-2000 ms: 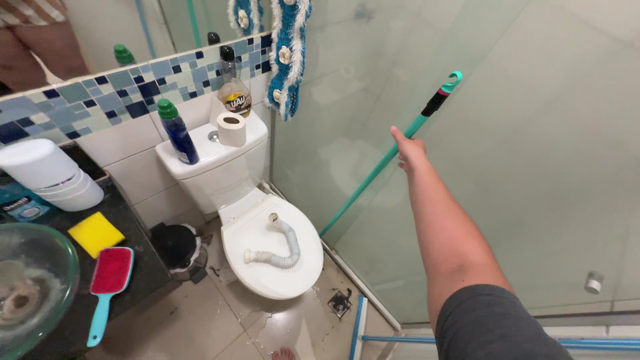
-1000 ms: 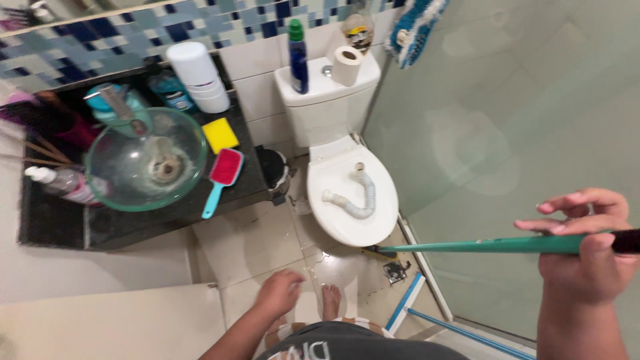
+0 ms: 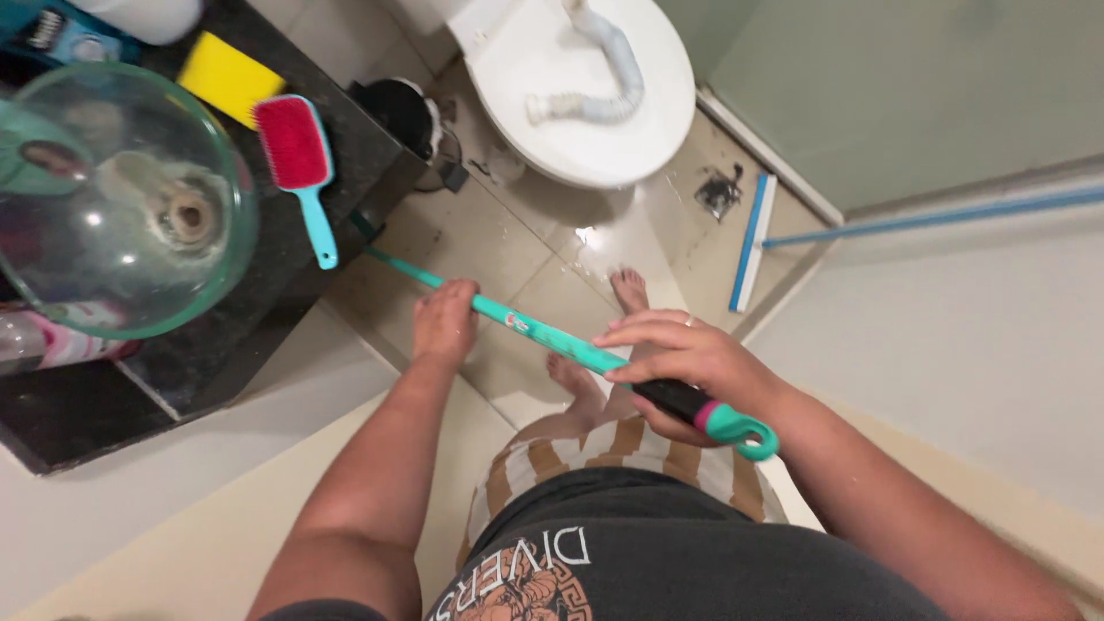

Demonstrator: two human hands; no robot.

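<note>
Both my hands are on a long green pole handle (image 3: 552,338) with a black grip and a hooked loop at its end. My left hand (image 3: 446,321) is closed around the pole's middle. My right hand (image 3: 694,366) wraps the upper part by the black grip, with some fingers stretched along it. The pole slants down to the left and passes beneath the black stone counter (image 3: 250,345), which hides its far end. A grey corrugated drain hose (image 3: 617,69) lies curved on the closed white toilet lid (image 3: 535,73).
The counter carries a glass basin (image 3: 129,198), a yellow sponge cloth (image 3: 228,79) and a red-and-turquoise hairbrush (image 3: 297,164). A black bin (image 3: 397,112) stands beside the toilet. A blue squeegee (image 3: 752,246) lies near an open floor drain (image 3: 718,191) on wet tiles.
My left hand, off the pole a second ago, now grips it. The pole has swung from beside the toilet's base to under the counter. The view has moved closer over the floor.
</note>
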